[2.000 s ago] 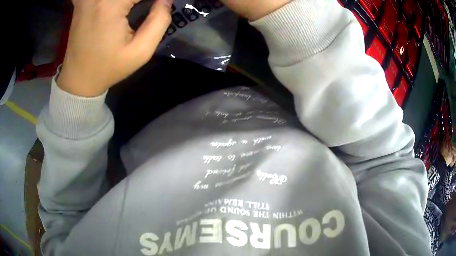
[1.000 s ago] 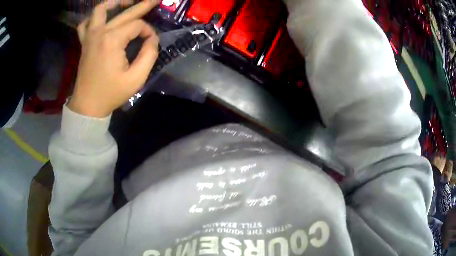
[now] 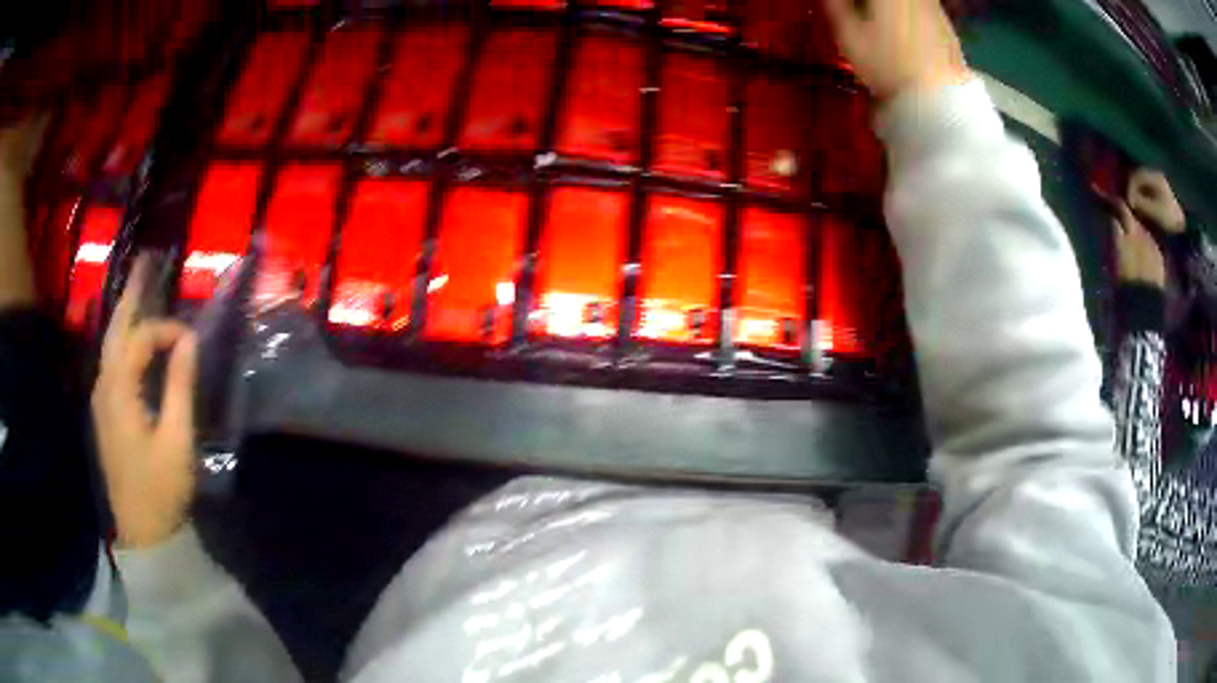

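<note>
My left hand (image 3: pixel 147 414) is at the far left, with a blurred clear adhesive sheet (image 3: pixel 240 340) between thumb and fingers; the sheet hangs beside the tray's near left corner. My right hand (image 3: pixel 908 47) is at the top right, over the right end of the tray; its fingertips are blurred against the dark red and I cannot tell what they touch. The black blister tray (image 3: pixel 614 370) lies in front of me with rows of red phone back covers (image 3: pixel 463 254), each with a small dark spot near its lower corner.
Another tray with red covers (image 3: pixel 94 254) lies at the left. The grey bench edge (image 3: pixel 534 424) runs along the near side. A green strip with a pale edge (image 3: pixel 1021 110) is at the right. Other people's hands show at the left edge (image 3: pixel 19 154) and right (image 3: pixel 1145 220).
The view has swung up and over the tray, showing many more covers. My left hand with the sheet is now lower and further left; my right hand has come into view at the top right.
</note>
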